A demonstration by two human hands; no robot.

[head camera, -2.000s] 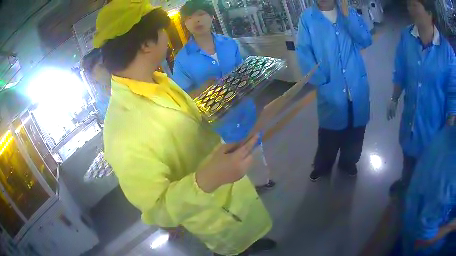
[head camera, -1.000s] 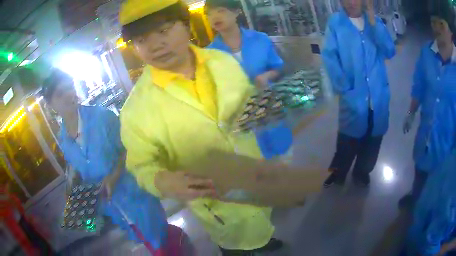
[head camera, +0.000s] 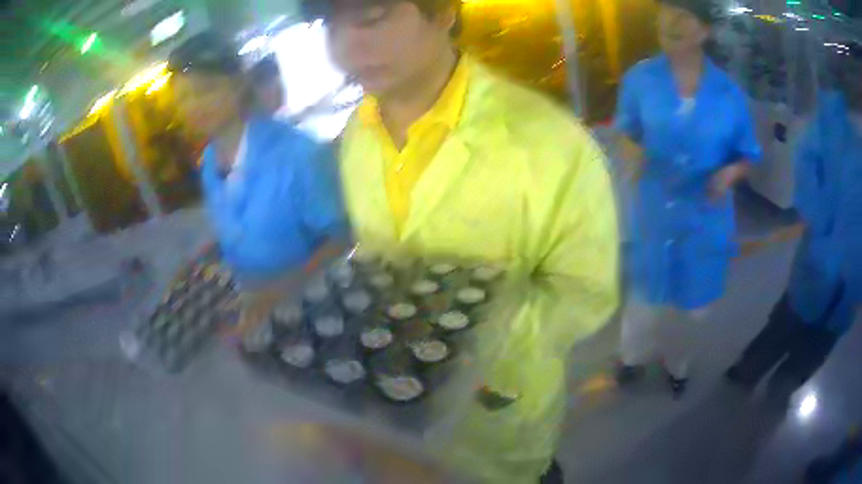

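A dark blister tray (head camera: 414,331) lies in front of the person in yellow (head camera: 539,180), with rows of round parts with silvery centres (head camera: 376,337) in its pockets. The picture is blurred, and what supports the tray cannot be told. A blurred tan shape (head camera: 350,452) shows at the bottom edge; I cannot tell whether it is a board or something else. Neither of my hands can be made out.
A person in blue (head camera: 274,198) stands at the left, by a second tray of round parts (head camera: 156,348). Another person in blue (head camera: 685,208) stands at the right, and a further one (head camera: 827,217) at the right edge. Yellow-lit machine windows (head camera: 515,47) are behind.
The view has turned left and is closer to the person in yellow, who now looks down. The brown board is no longer clearly seen, and a tray of round parts appears large in front.
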